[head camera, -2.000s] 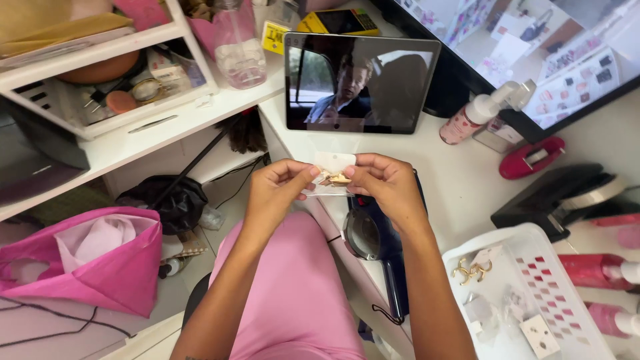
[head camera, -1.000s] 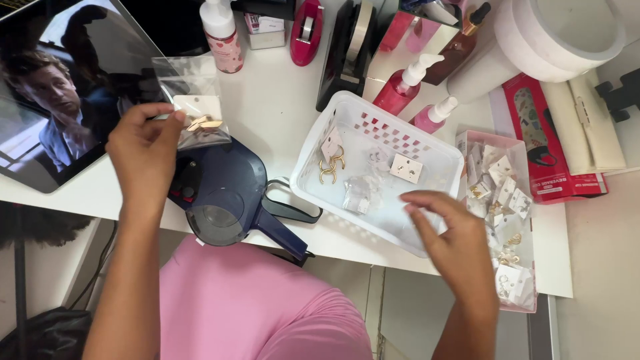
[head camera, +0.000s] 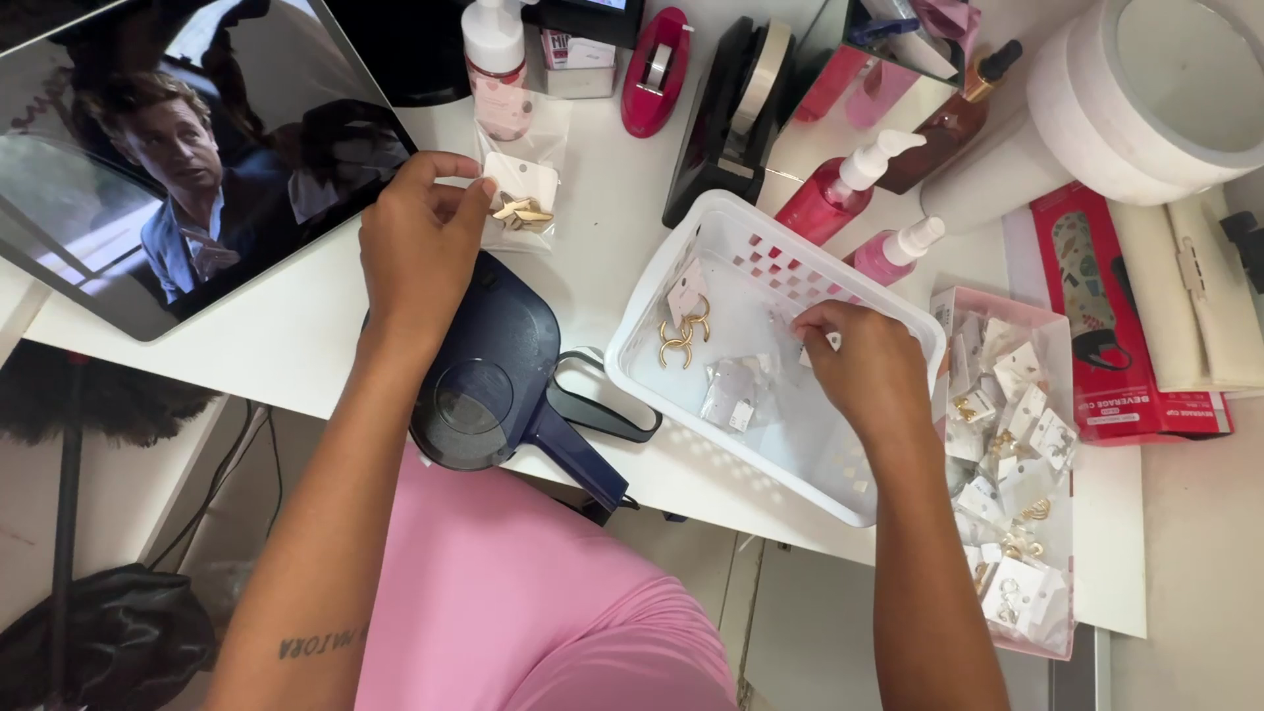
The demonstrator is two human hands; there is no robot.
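My left hand (head camera: 425, 247) pinches the edge of a clear plastic bag (head camera: 523, 148), which holds gold-coloured earrings (head camera: 521, 212) on a white card. Just below lies a dark blue device with a handle (head camera: 494, 346). Inside the white plastic basket (head camera: 760, 474), my right hand (head camera: 854, 365) has its fingertips on a small white earring card (head camera: 834, 342), mostly covered by the fingers; how firmly it is gripped cannot be told. Also in the basket are gold hoop earrings on a card (head camera: 681, 331) and small clear bags (head camera: 736, 390).
A pink box (head camera: 1062, 553) of carded earrings stands right of the basket. Behind it are a pink pump bottle (head camera: 825, 202), a black tape dispenser (head camera: 726, 118) and a red tape dispenser (head camera: 657, 74). A tablet (head camera: 197, 168) stands at the left, a red carton (head camera: 1096, 316) at the right.
My right hand has moved from the basket's near right edge to the small card inside it. Two seconds ago both hands held the earring bag; now only the left does. The view has swung right.
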